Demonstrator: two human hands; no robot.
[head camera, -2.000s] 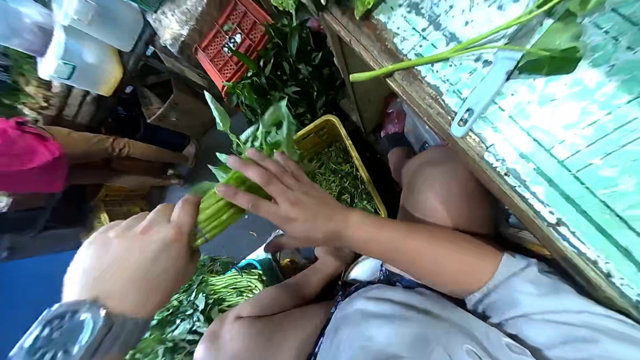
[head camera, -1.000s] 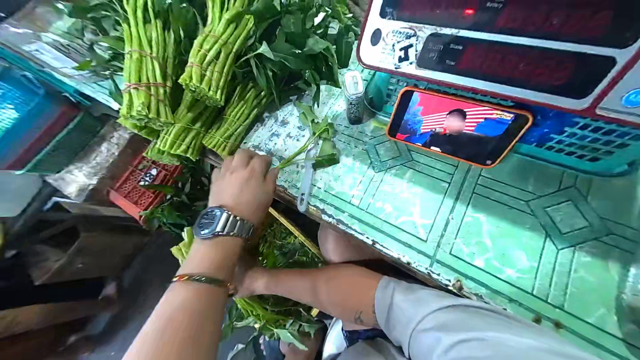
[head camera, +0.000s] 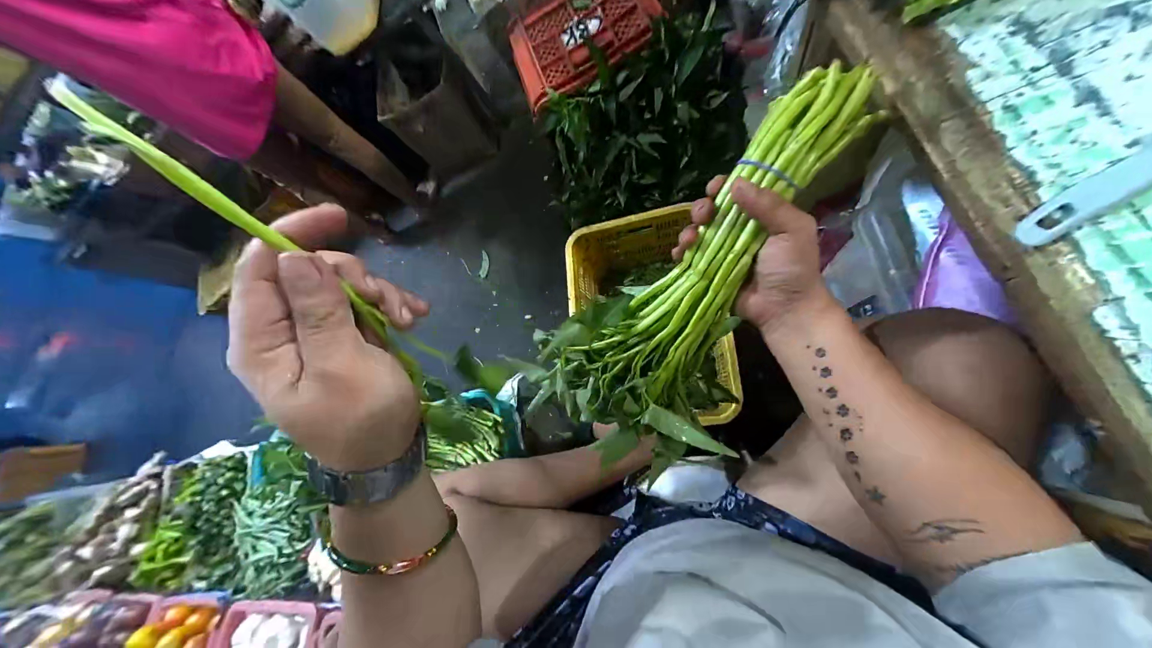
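My left hand (head camera: 324, 333), with a metal-band watch and a bracelet on the wrist, pinches a single long green stalk (head camera: 193, 184) whose cut end points to the upper left. My right hand (head camera: 765, 252) grips a bundle of leafy green stalks (head camera: 720, 279), likely water spinach, just below a blue band. The bundle's cut ends point to the upper right and its leaves hang toward the lower left. Beneath the bundle stands a yellow plastic crate (head camera: 612, 236) with loose greens in it.
A red crate (head camera: 549, 67) and dark leafy greens (head camera: 639, 126) lie ahead. At right is a worn green tabletop (head camera: 1125, 243) with a pale handle (head camera: 1084, 202) on it. Vegetables in trays (head camera: 270, 621) fill the lower left. A person in pink (head camera: 180, 67) stands at upper left.
The view has swung down and left from the table. My right hand now holds a banded bundle; my left hand, over the table's edge one second ago, now holds a single stalk at the left.
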